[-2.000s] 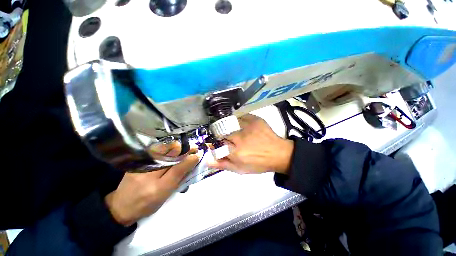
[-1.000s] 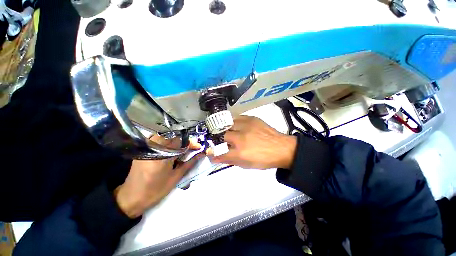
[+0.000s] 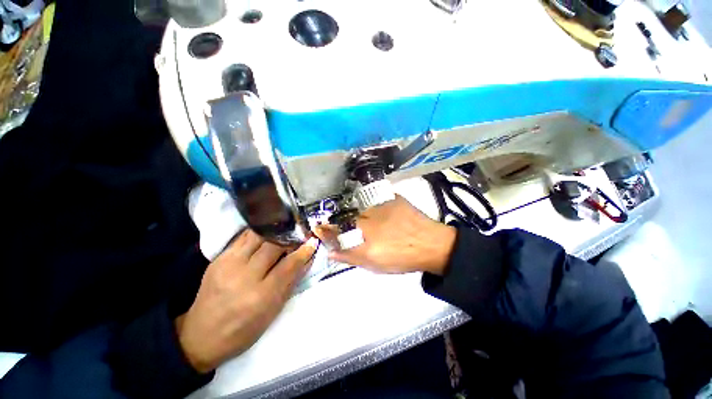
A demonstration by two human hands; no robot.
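The white and blue sewing machine spans the view. My left hand lies left of the needle area, fingertips on a small piece of black and white fabric near the presser foot. My right hand is just right of the foot, its fingertips partly hidden by the ribbed white knob and a white part. Whether the right fingers pinch the cloth cannot be told. A large black cloth lies at the left.
Black shears lie under the machine arm. Red-handled snips and a tray of small metal parts are at the right. The ruler strip edges the table front. White cloth is below right.
The view has shifted, so the machine sits lower and further right. My left hand's fingers, earlier bent and partly behind the shiny guard, now lie flatter and more in sight. White cloth shows behind the guard.
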